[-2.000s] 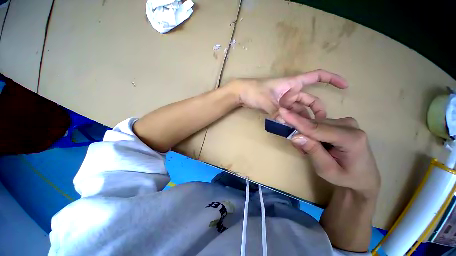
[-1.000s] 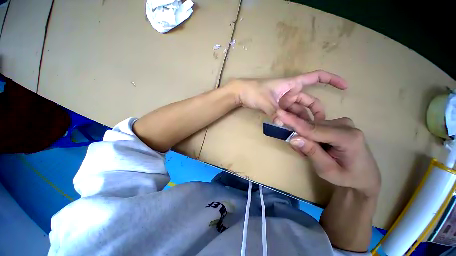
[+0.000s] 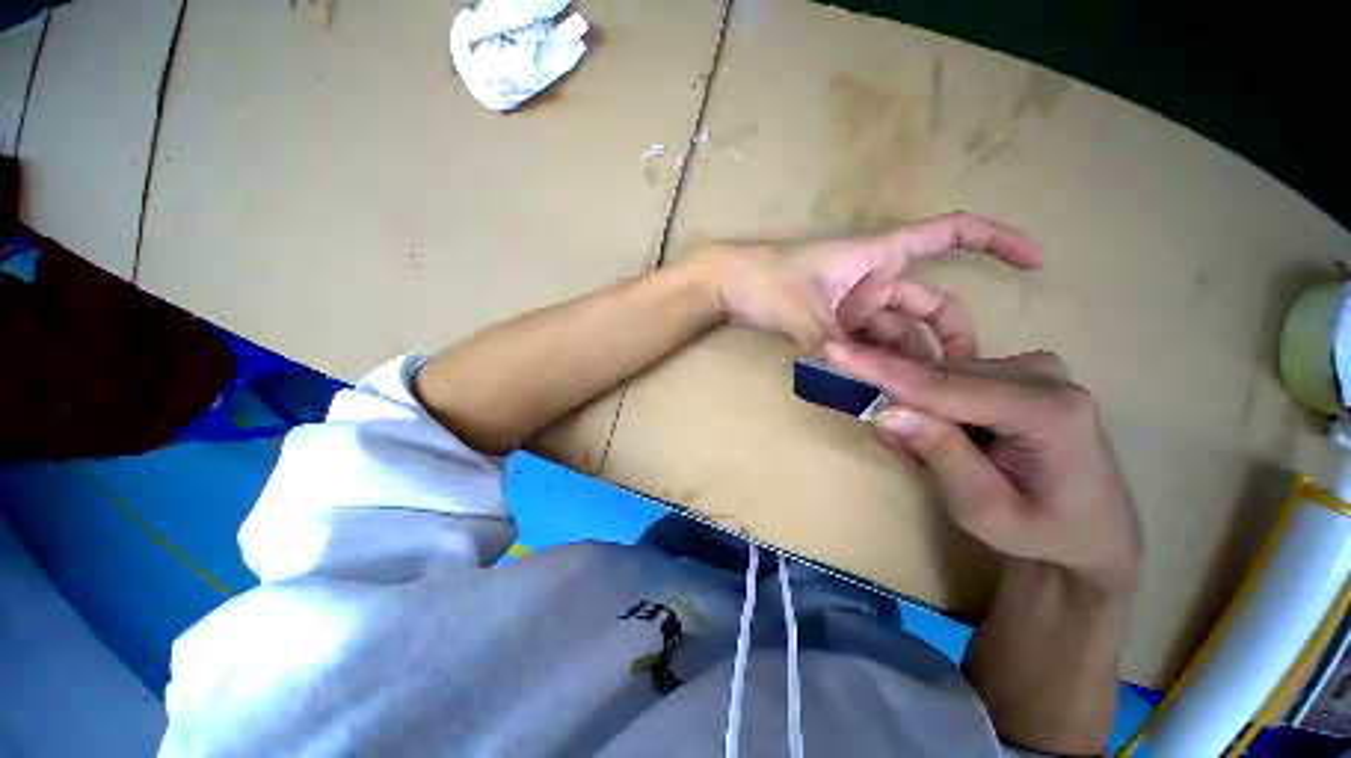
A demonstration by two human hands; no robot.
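A small dark blue-black blade is pinched between the thumb and fingers of my right hand. Its flat dark end points left, and its pale part sits at my fingertips. My left hand is next to it, palm partly up, index finger stretched out to the right and the other fingers curled. My left thumb area meets my right fingertips, which partly hide it. I see nothing held in my left hand. Both hands are over the brown cardboard bench.
A crumpled white tissue lies at the top left of the bench. A pale yellow-green roll stands at the right edge. Below it is a caulking gun with yellow frame and white cartridge, cut off by the edge. A dark green strip runs beyond the bench.
The whole view has shifted slightly, so everything appears a little further right and lower. The hands keep nearly the same pose, with the blade still in my right hand.
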